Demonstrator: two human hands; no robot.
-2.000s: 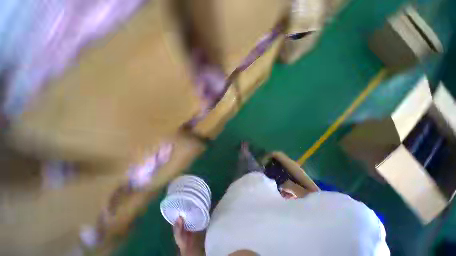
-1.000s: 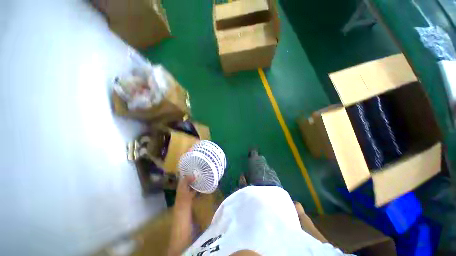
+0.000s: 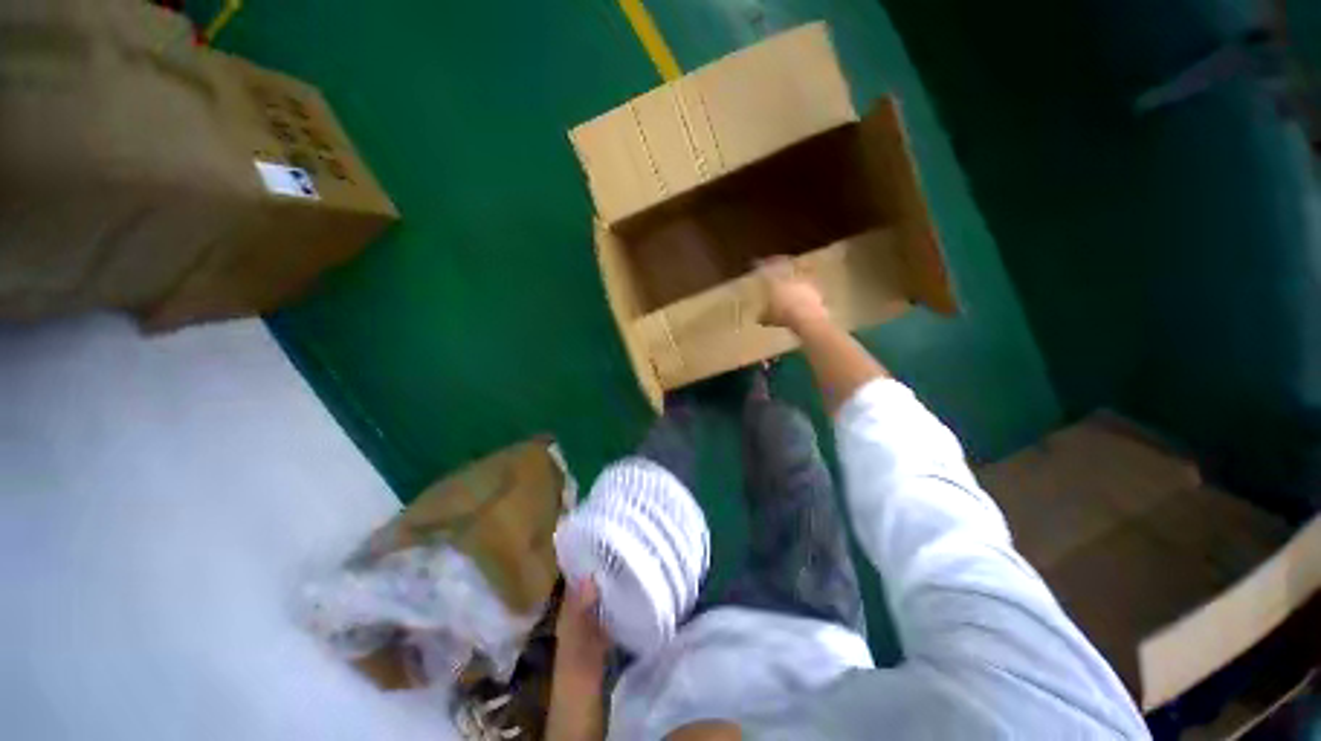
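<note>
A stack of white fan grilles [image 3: 648, 546] is held against the front of my body, low in the view. My left hand [image 3: 581, 620] grips the stack at its lower left side; the fingers are partly hidden by the grilles. My right hand [image 3: 791, 294] is stretched forward onto the near flap of an open brown cardboard carton [image 3: 710, 130] on the floor. The hand is blurred, so whether the fingers pinch the flap cannot be told. The inside of the carton is shadowed and shows no contents.
A large closed carton [image 3: 268, 181] with a white label stands at the upper left. A plastic bag [image 3: 420, 601] lies by a brown carton at the lower left, beside a white surface [image 3: 160, 536]. Another open carton [image 3: 1116, 507] is at the lower right. A yellow line [image 3: 651, 39] marks the green floor.
I have moved up to the open carton on the floor. My right arm has reached forward to its flap. The grille stack is still in my left hand. The carton with dark contents has shifted out toward the lower right.
</note>
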